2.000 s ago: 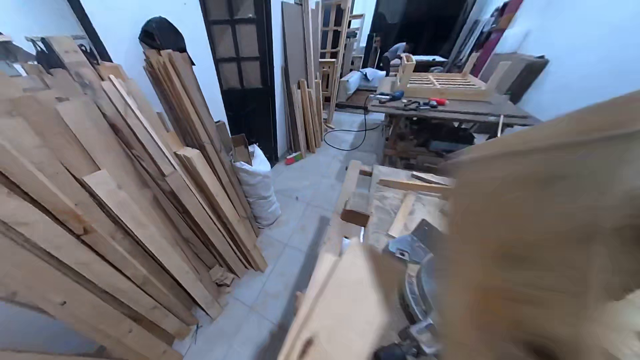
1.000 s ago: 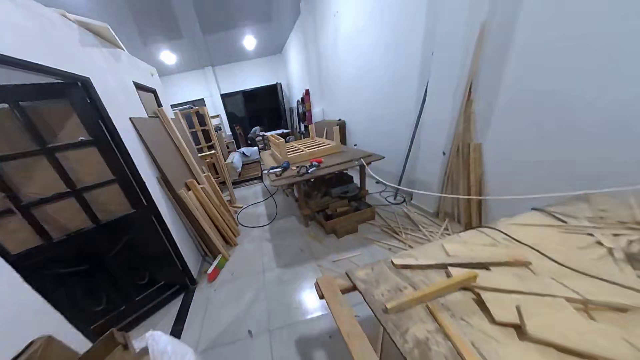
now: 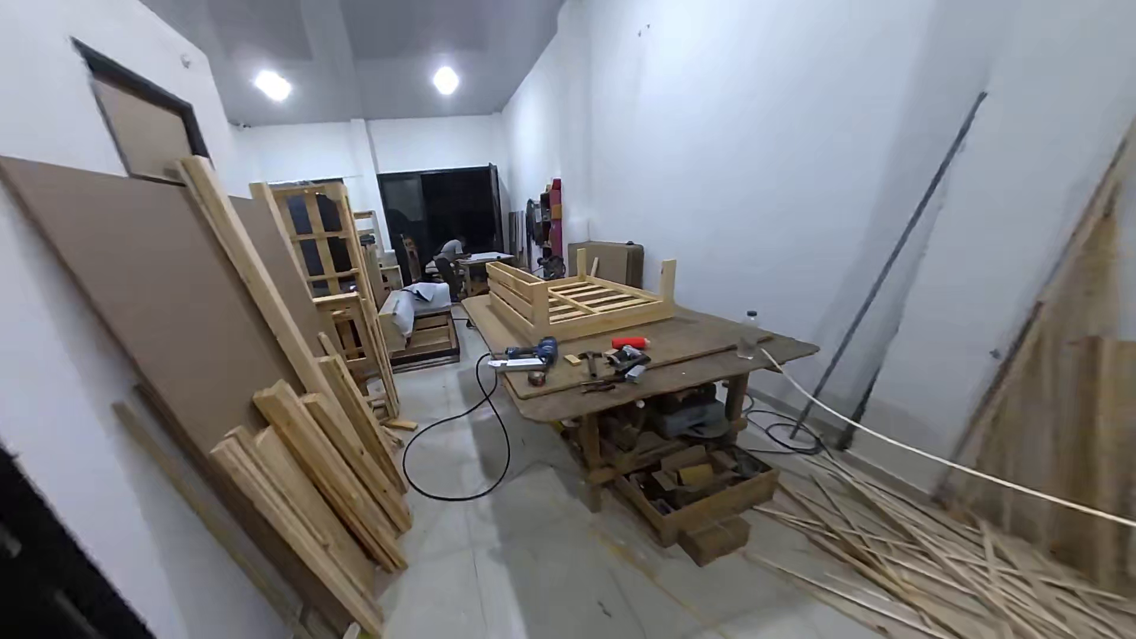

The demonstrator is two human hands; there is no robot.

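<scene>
Neither my left hand nor my right hand shows in the head view. Ahead stands a wooden workbench (image 3: 710, 342) with a slatted pale wood frame (image 3: 581, 306) on its top. Near the bench's front left corner lie a blue cordless drill (image 3: 543, 351), a red cylinder (image 3: 630, 343), a hammer (image 3: 592, 362) and a dark power tool (image 3: 628, 358). A clear bottle (image 3: 749, 335) stands near the right side of the top. On the shelf below is a wooden crate (image 3: 710, 515) of offcuts.
Boards (image 3: 311, 479) lean against a brown panel (image 3: 151, 293) at left. A black cable (image 3: 457, 497) loops over the floor. Thin wood strips (image 3: 932, 550) lie at lower right, under a taut pale cord (image 3: 896, 442). A person (image 3: 451, 253) bends at a far table.
The view has moved forward toward the workbench. The miter saw and the blurred board seen at first, and the nearer offcut-covered table, are out of view.
</scene>
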